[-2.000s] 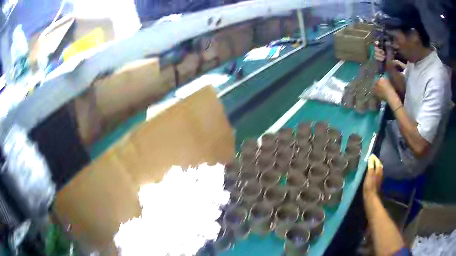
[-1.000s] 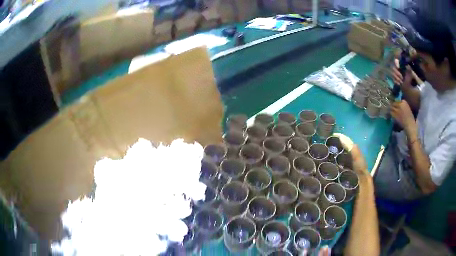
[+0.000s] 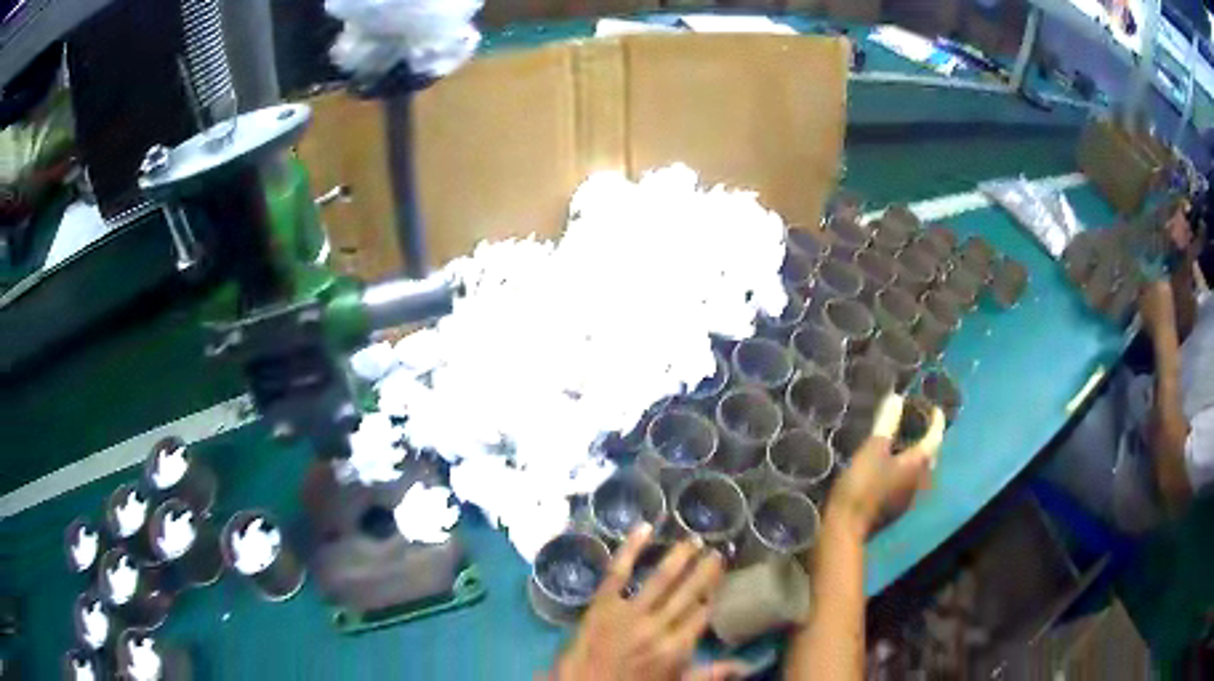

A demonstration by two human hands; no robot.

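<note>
Open grey-brown metal cups [image 3: 748, 415] stand crowded right of a heap of white insulating pieces [image 3: 586, 306]. My left hand [image 3: 646, 612] lies over the nearest cups, fingers spread; whether it grips one is hidden. A cup [image 3: 762, 599] lies tilted on its side by its thumb. My right hand [image 3: 885, 472], with pale yellow finger cots, reaches to the right edge of the group, its fingers around a cup [image 3: 915, 423]. The green hand press [image 3: 286, 266] stands at the left, above its worn base plate [image 3: 386, 545]. A white piece [image 3: 426, 512] lies on the plate's edge.
Cups with white inside [image 3: 173, 530] stand left of the press. The dark press lever [image 3: 404, 186] rises behind it, its top wrapped in white. A cardboard divider [image 3: 719, 120] stands behind the heap. Another person's arm [image 3: 1169, 386] is at the right edge.
The view has swung left, bringing in the press and the filled cups. My right hand is still at the right side of the cups; my left hand has come into full view over the near cups.
</note>
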